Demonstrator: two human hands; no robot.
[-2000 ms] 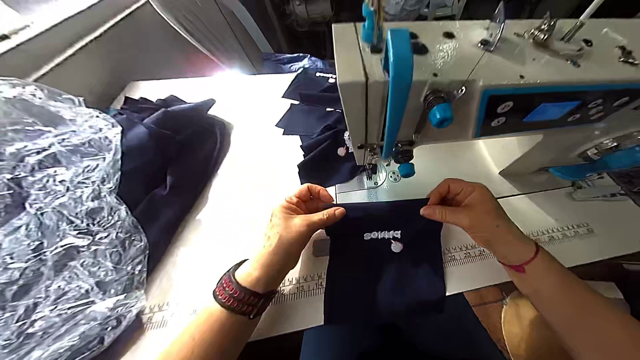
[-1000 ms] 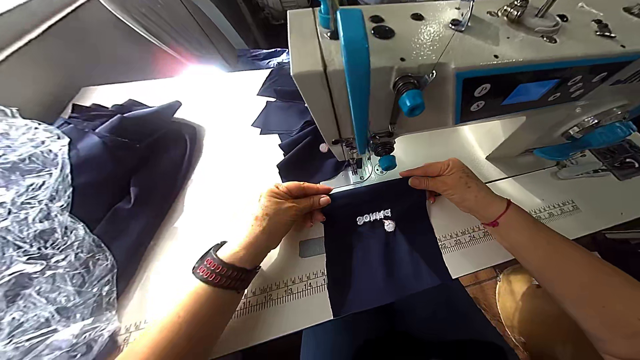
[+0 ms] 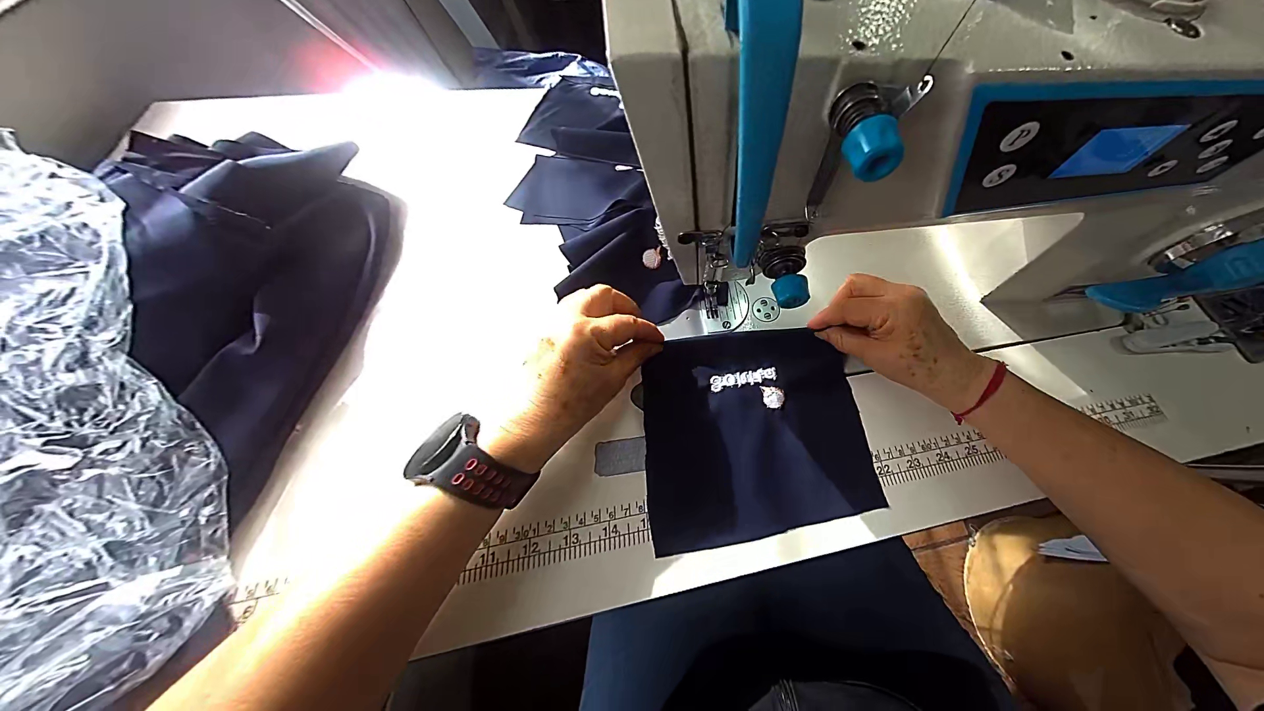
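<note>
A navy fabric panel (image 3: 760, 464) with white embroidery lies flat on the sewing table, its top edge just in front of the presser foot (image 3: 716, 296) of an industrial sewing machine (image 3: 918, 49). My left hand (image 3: 592, 360) pinches the panel's upper left corner between thumb and fingers. At the upper right corner, my right hand (image 3: 894, 331) grips the same edge, so the edge is stretched straight between both hands. Whether the edge is folded cannot be told. Behind the foot, several embroidered navy pieces (image 3: 588, 188) lie overlapping, partly hidden by the machine head.
On the left are a heap of navy fabric (image 3: 257, 267) and crinkled clear plastic (image 3: 99, 454). A printed ruler (image 3: 553, 543) runs along the table's front, partly under the panel. The machine's blue lever (image 3: 1185, 276) is at the right. Bright glare covers the table's left part.
Both hands keep their hold on the panel's top corners. The panel's lower part, slanting over the table's front edge a second ago, now lies on the tabletop. The view has shifted.
</note>
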